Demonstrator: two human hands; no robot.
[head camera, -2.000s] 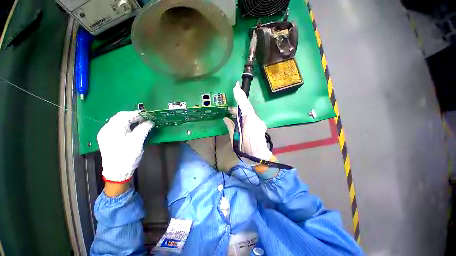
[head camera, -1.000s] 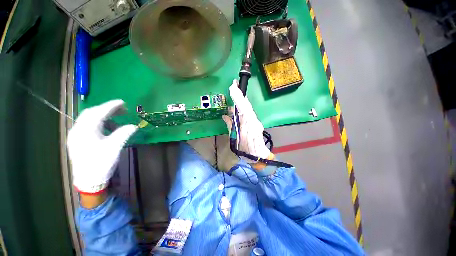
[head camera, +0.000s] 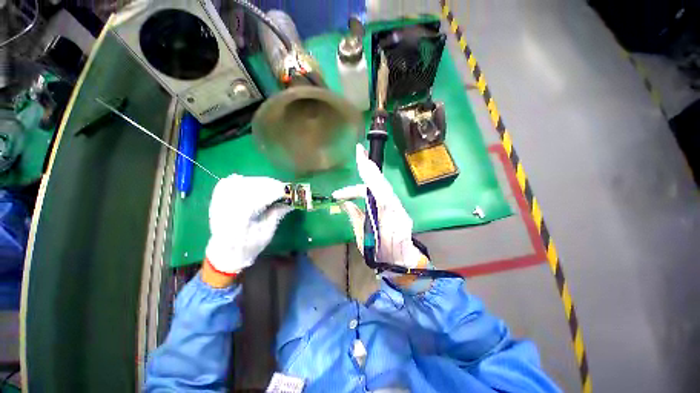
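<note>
The circuit board (head camera: 304, 196) is seen as a short green strip with small connectors, between my hands above the mat's front part. My left hand (head camera: 242, 221), in a white glove with a red cuff edge, grips its left end. The thin solder wire (head camera: 165, 143) runs from the upper left to this hand. My right hand (head camera: 390, 219), also in a white glove, holds the soldering iron (head camera: 377, 138), tip pointing up and away. Its thumb side touches or nearly touches the board's right end. The board's lower face is hidden.
The green mat (head camera: 468, 201) carries the fume hood (head camera: 307, 127), iron stand (head camera: 419, 127) with yellow sponge (head camera: 431, 164), black fan (head camera: 411, 61), pale bottle (head camera: 352, 73) and blue stick (head camera: 185, 157). A beige blower (head camera: 192, 57) stands back left, beside the dark-green conveyor (head camera: 88, 207).
The view has shifted, showing more of the bench's back. My left hand, off the board a second ago, is back at it. The board has turned and looks shorter. My right hand still holds the iron.
</note>
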